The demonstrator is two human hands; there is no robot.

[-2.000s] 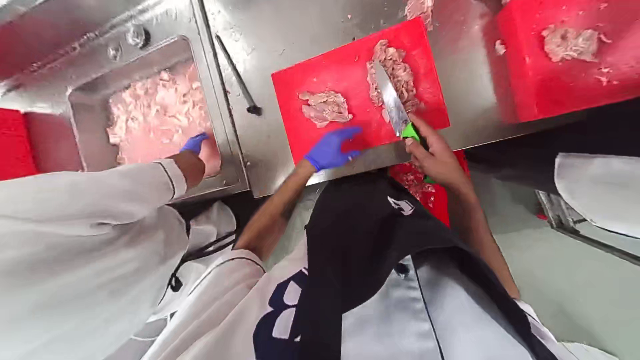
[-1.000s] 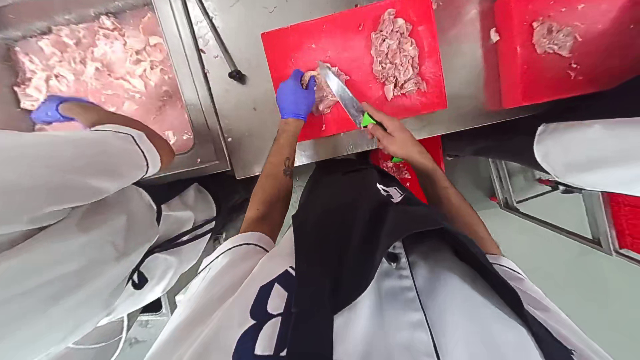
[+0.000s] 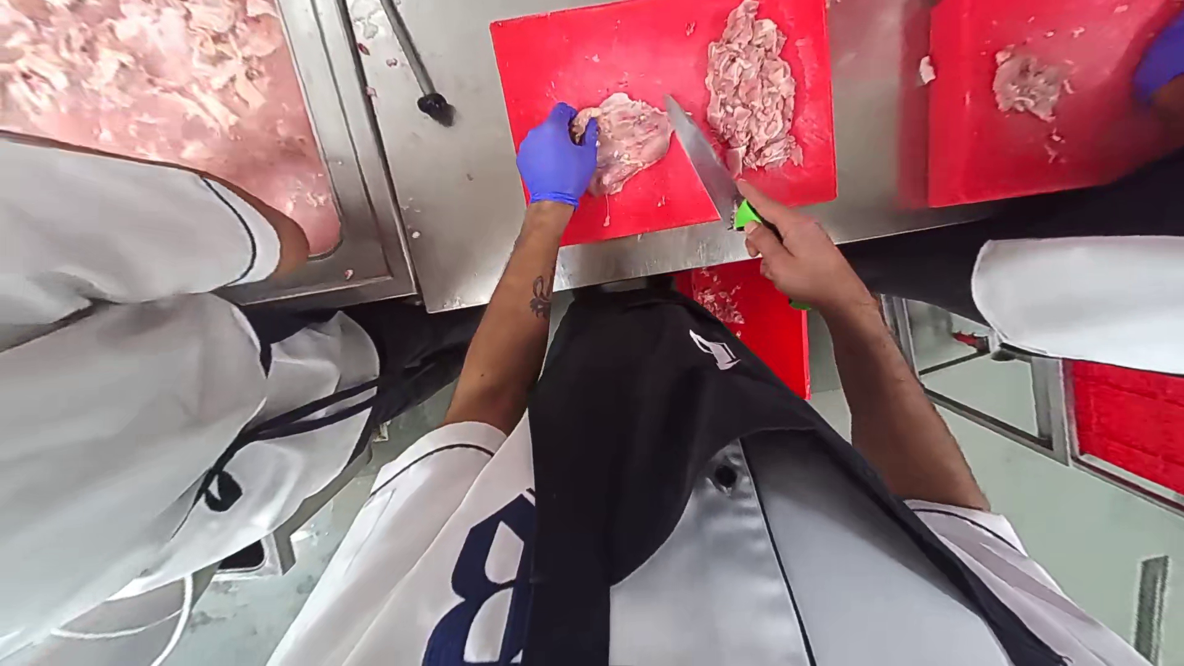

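A red cutting board (image 3: pixel 647 208) lies on a steel counter. My left hand (image 3: pixel 558 157), in a blue glove, is at the left end of a flat piece of raw meat (image 3: pixel 634 139), fingertips on its edge. Bare, my right hand (image 3: pixel 803 254) grips a knife (image 3: pixel 705 162) by its green and black handle. The blade points up and to the left, between the flat piece and a long heap of cut raw meat (image 3: pixel 754 92) on the board's right side. The blade tip is close to the flat piece; whether it touches is unclear.
At the left, a steel basin (image 3: pixel 347 166) holds much pale meat in pinkish liquid, with a co-worker's sleeve (image 3: pixel 139 222) before it. A black-tipped rod (image 3: pixel 433 104) lies on the counter. Another red board (image 3: pixel 962 166) and a co-worker's gloved hand (image 3: pixel 1164 60) are at the right. A red container (image 3: pixel 782 324) stands below the counter's edge.
Two seconds ago my left hand was at the board's lower edge, apart from the meat, and the knife was over the heap. The flat piece now lies more spread than a second ago.
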